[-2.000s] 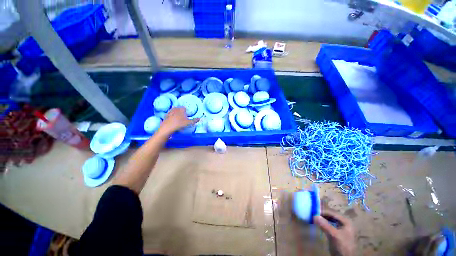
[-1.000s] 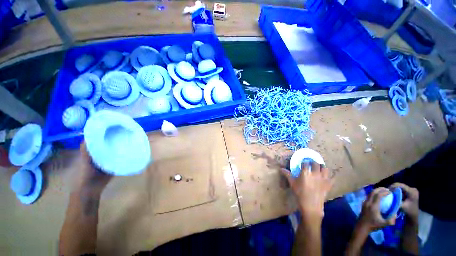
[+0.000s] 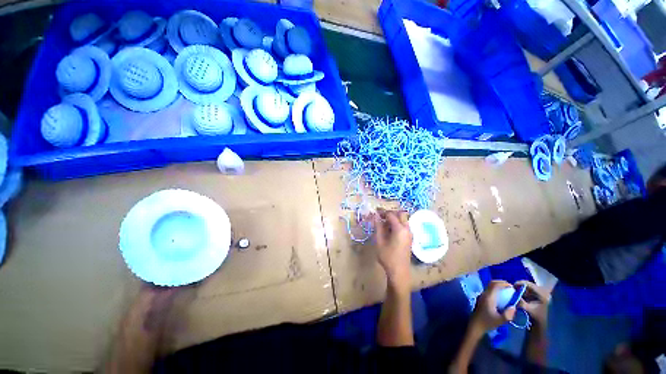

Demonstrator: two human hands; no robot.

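Observation:
A light-blue hat (image 3: 174,237) is upturned over the bench at the left, its hollow crown facing up. My left hand (image 3: 150,314) is blurred at its near brim, with the fingers partly hidden under it, and appears to grip it. My right hand (image 3: 394,232) is at the near edge of the blue cord pile (image 3: 394,161), with thumb and finger pinched on a cord piece (image 3: 358,228). A second upturned hat (image 3: 429,236) lies just right of my right hand. A small white dot (image 3: 243,243) is on the cardboard beside the left hat's brim.
A blue tray (image 3: 182,150) of domed hats stands beyond the bench edge, with a small white bottle (image 3: 230,161) near its rim. Another blue tote (image 3: 398,44) has a white lining. At right, another person's hands (image 3: 511,307) hold a hat. More hats lie further right.
My left hand has lowered the upturned hat toward the bench. My right hand has moved left off the second hat to the cord. The view has shifted.

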